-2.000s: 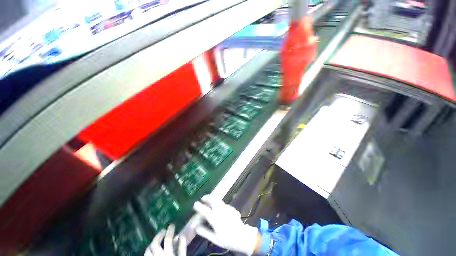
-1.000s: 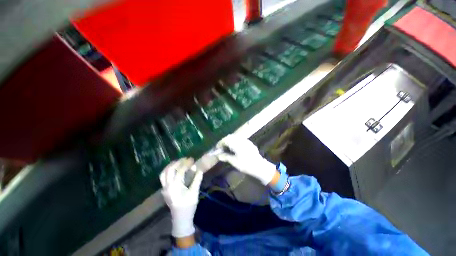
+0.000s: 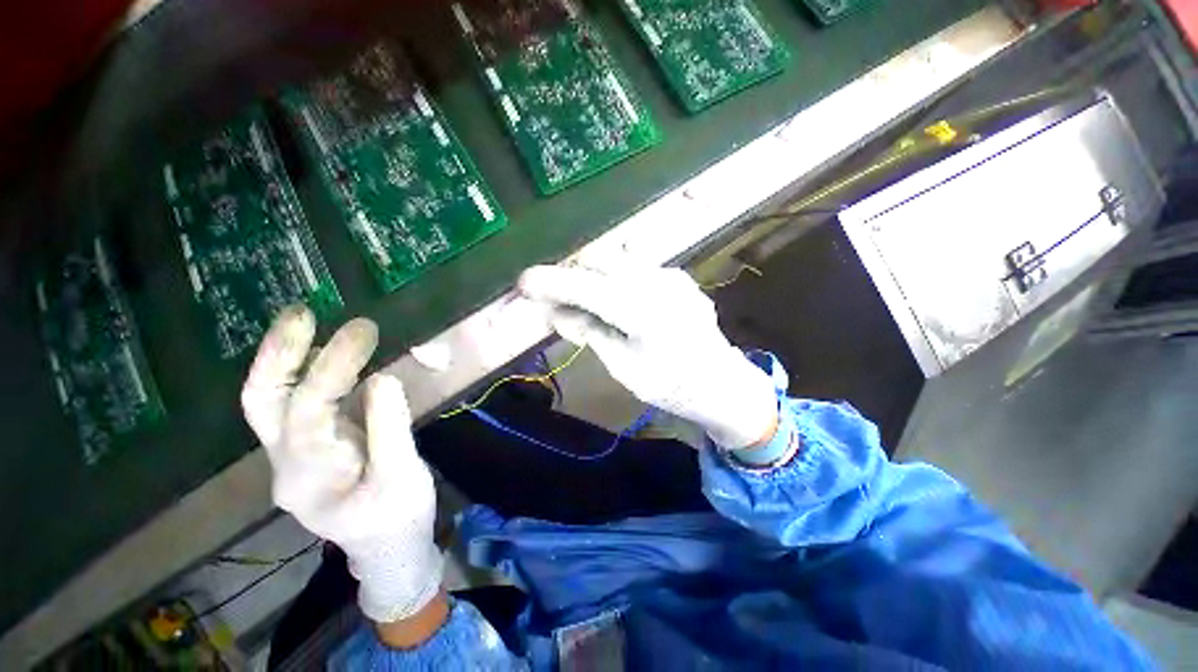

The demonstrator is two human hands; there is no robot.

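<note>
My left hand, in a white knit glove with grubby fingertips, is over the near edge of the belt with its fingers apart and nothing in it. My right hand, also gloved, is by the pale metal edge rail, its fingers held together; no object shows in it, and its palm side is partly hidden. Green circuit boards lie in a slanting row on the dark-green belt, among them one beyond my left fingers and one right of it. Neither hand touches a board.
A metal box with a hinged white-looking lid stands at the right. A blue cord and a yellow wire hang below the rail between my hands. My blue smock fills the lower edge.
The view has tilted down and closer to the belt. My hands were close together around a small pale item one second ago; now they are apart and that item is no longer seen between them.
</note>
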